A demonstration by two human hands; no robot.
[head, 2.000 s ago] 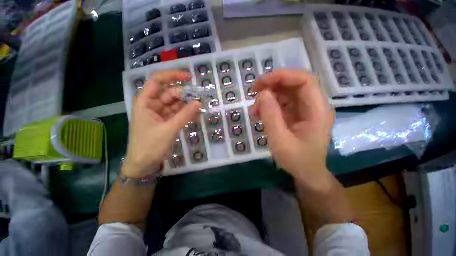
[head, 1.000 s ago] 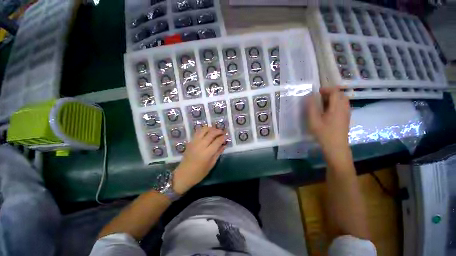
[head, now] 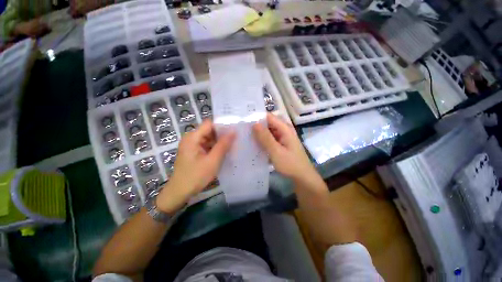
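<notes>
A long whitish translucent adhesive sheet [head: 242, 160] with tiny dark marks and a shiny band across its middle is held upright in the picture over the main tray. My left hand [head: 195, 157] grips its left edge between thumb and fingers. My right hand [head: 283, 146] is at its right edge, thumb on the sheet. Below lies the white blister tray [head: 101, 165] with small round ring-like housings [head: 135, 131] in its pockets. The sheet and both hands hide the tray's right part.
A dark-parts tray [head: 104, 33] with a red marker piece [head: 140, 90] stands behind. Stacked parts trays [head: 308, 114] and a shiny clear bag [head: 352, 135] are at right. A lime-green fan [head: 41, 198] is left, a white machine [head: 410, 187] right. Another person's hand [head: 30, 27] shows at top left.
The sheet has been lifted from the tray's right end and is now between both hands. My left hand has left the tray's lower edge. The view has swung right.
</notes>
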